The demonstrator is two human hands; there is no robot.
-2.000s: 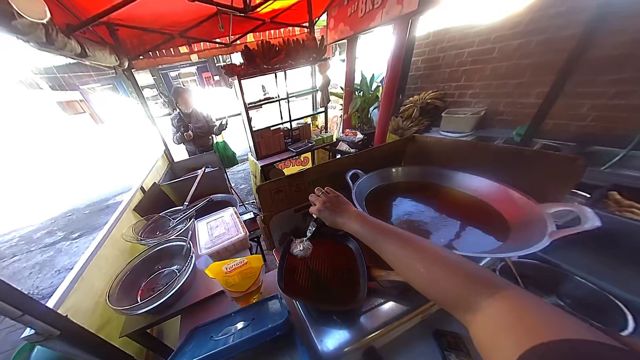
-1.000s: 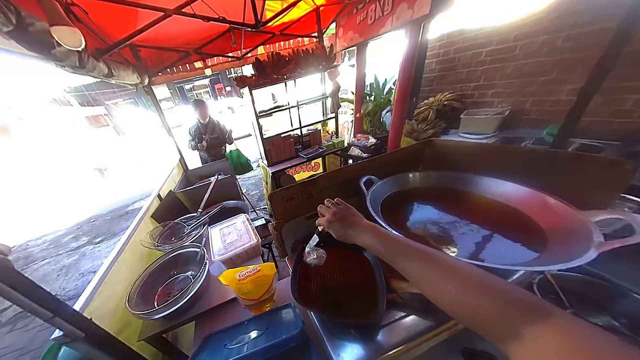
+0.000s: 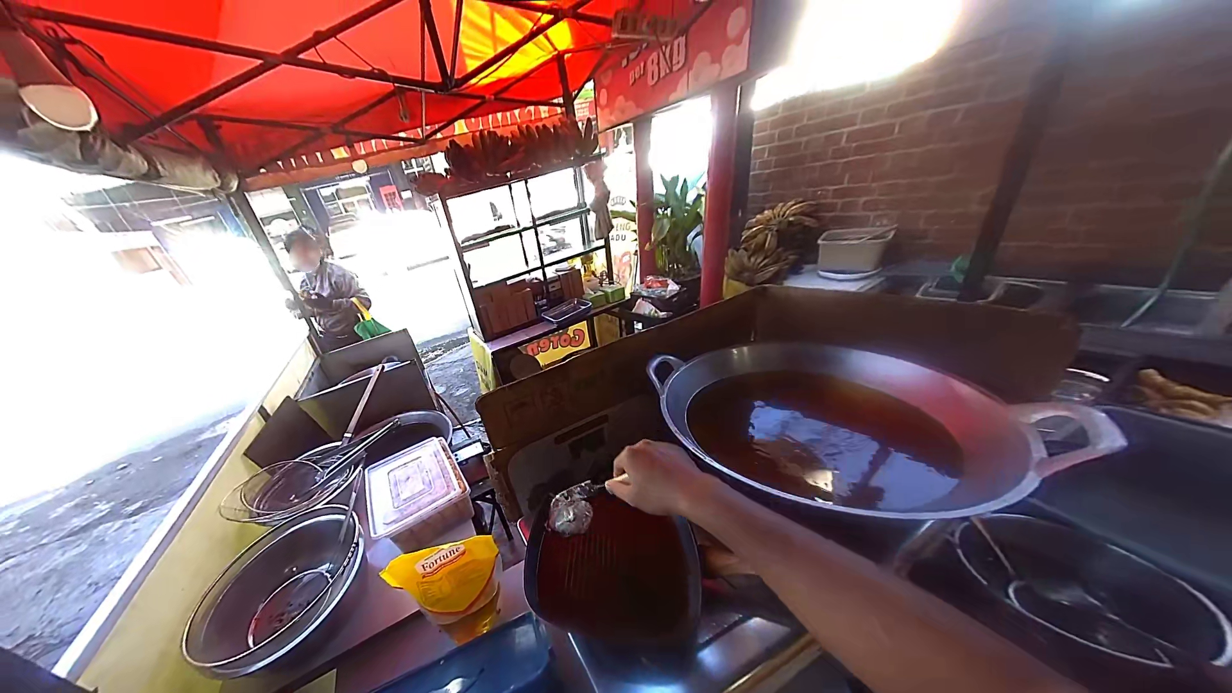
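My right hand (image 3: 659,478) grips the slim pale handle of a small utensil over the far edge of a dark square pan. The utensil's head (image 3: 572,510), a shiny crinkled lump like plastic or foil, is over the ridged grill pan (image 3: 616,577), which has a dark red sheen. A brown shape, partly hidden under my forearm, lies at the pan's right side; I cannot tell what it is. My left hand is out of view. Right of my hand stands a big metal wok (image 3: 982,452) holding dark oil (image 3: 828,433).
A yellow Fortune oil pouch (image 3: 448,577), a lidded plastic box (image 3: 414,491), a metal bowl (image 3: 207,616) and wire skimmers (image 3: 279,491) stand left. A blue container (image 3: 472,664) is at the front. A dark pan (image 3: 1097,587) sits right. Beyond the stall stands a person (image 3: 330,294) with a green bag.
My right hand has stayed near the pan's far edge with the utensil. The utensil's head has shifted to the pan's far left corner. The view has turned slightly.
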